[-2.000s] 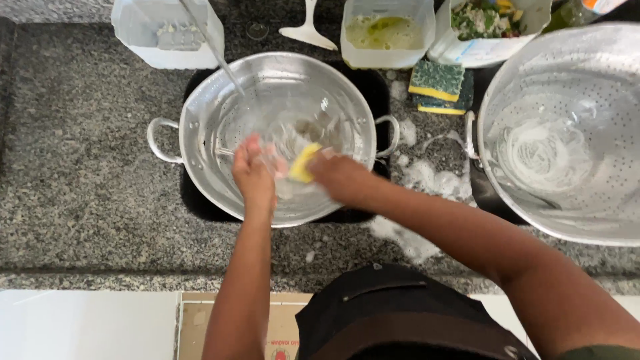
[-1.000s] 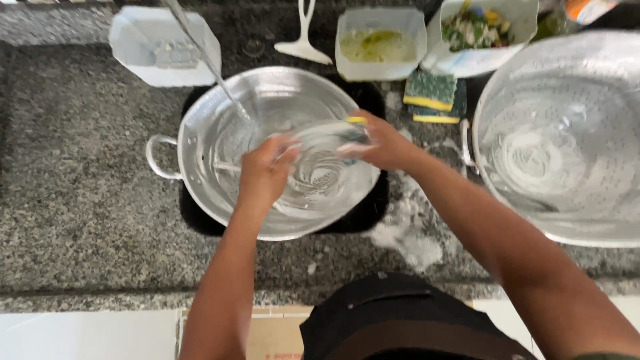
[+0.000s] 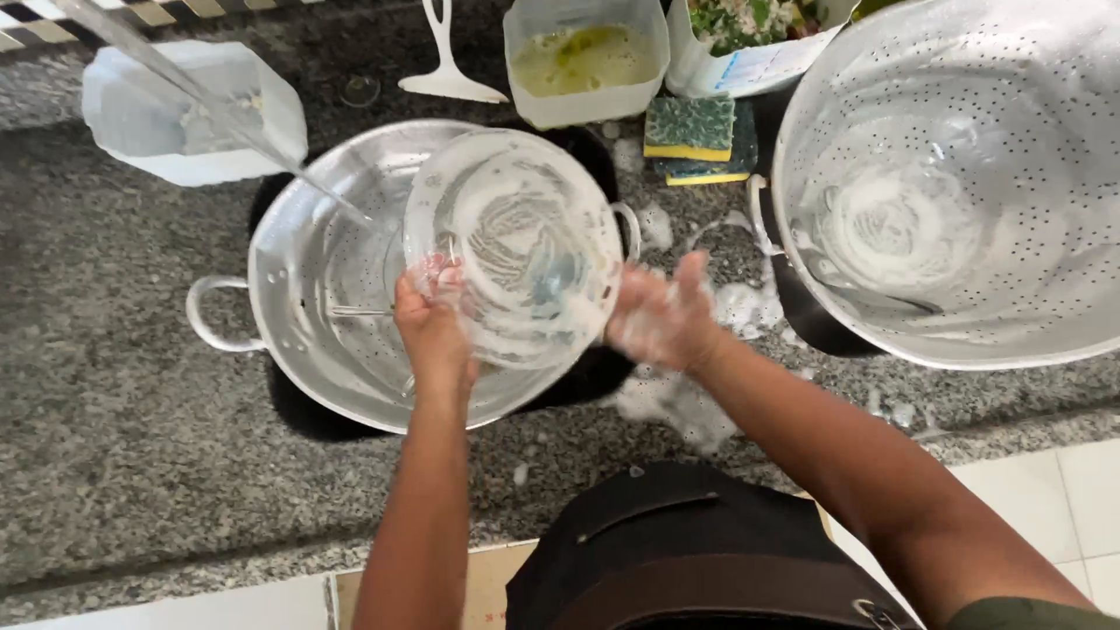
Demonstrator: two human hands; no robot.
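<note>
A clear, soapy plate (image 3: 525, 236) is tilted over a perforated metal colander (image 3: 297, 350) set in the sink. Gripping the plate's lower left side is my left hand (image 3: 437, 324). My right hand (image 3: 665, 315), blurred, is by the plate's right edge with its fingers apart; whether it touches the rim I cannot tell. Cutlery (image 3: 360, 311) lies in the colander, left of my left hand. A thin stream, apparently water, slants down from the upper left into the colander.
A larger colander (image 3: 1006, 324) with suds stands at right. Behind are stacked sponges (image 3: 689, 127), a tub of yellowish liquid (image 3: 586, 96), a container of food scraps (image 3: 752, 66), a translucent tub (image 3: 192, 114) and a white-handled tool (image 3: 446, 79). Suds (image 3: 674, 407) lie on the granite counter.
Two seconds ago my right hand held a yellow sponge low over the colander; none shows in it now. The plate is now raised facing the camera, and my right hand's fingers have spread.
</note>
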